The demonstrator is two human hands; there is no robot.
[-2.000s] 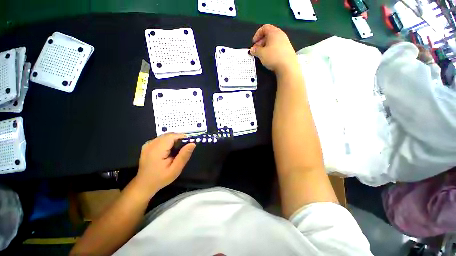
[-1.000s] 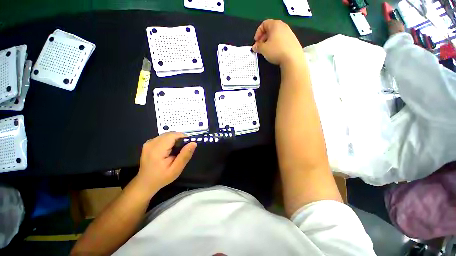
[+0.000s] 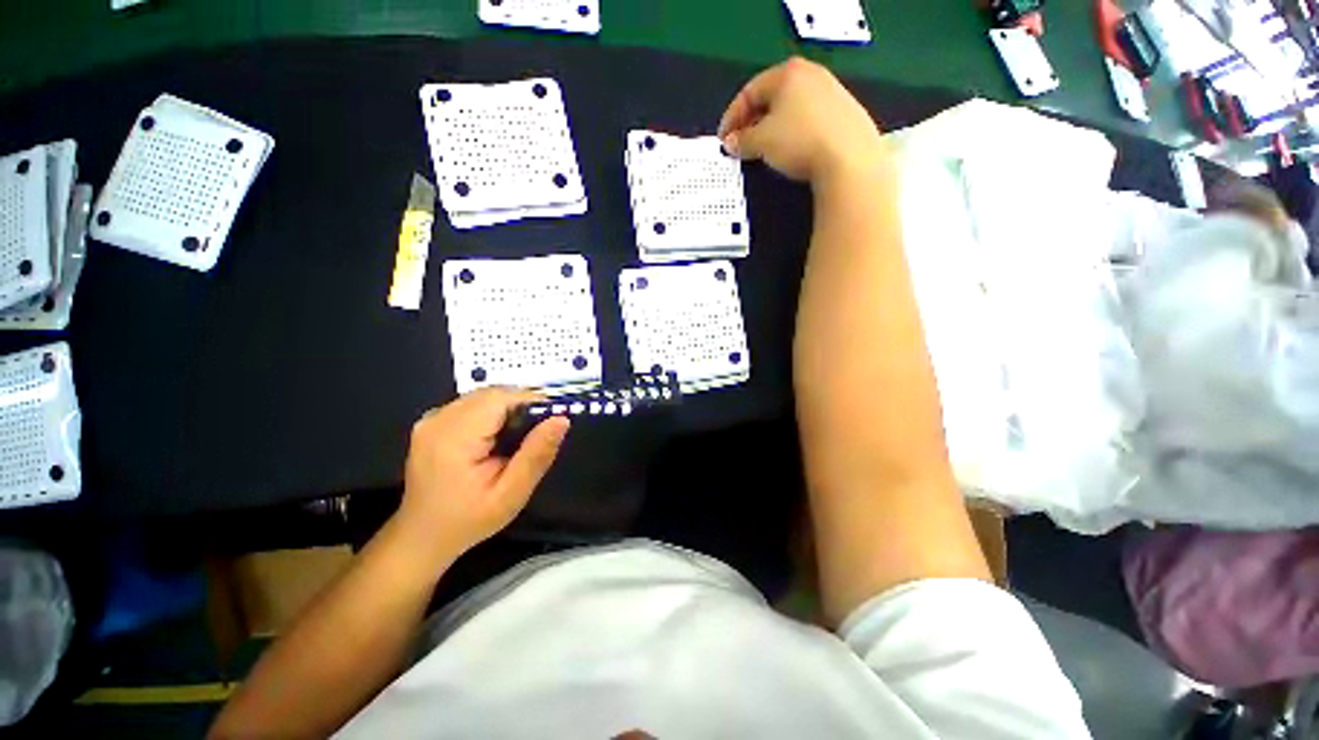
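Note:
My left hand pinches a black strip of adhesive pads with rows of white round spots, in front of the near plates. My right hand is at the top right corner of a stacked white perforated cover plate; its fingertips touch that corner and hide what is under them. Dark dots show at the plate's other corners. More perforated plates lie nearer me, at the near left and at the far left of the group.
A yellow utility knife lies left of the plates. More plates lie at the left. Whitish plastic bag is right of my forearm. Beyond is a green belt with plates on it. A person's pale sleeve is at right.
My right hand stays at the same plate corner, with its fingers slightly shifted. The plates on the green belt have moved left. The person's arm at right has drawn back.

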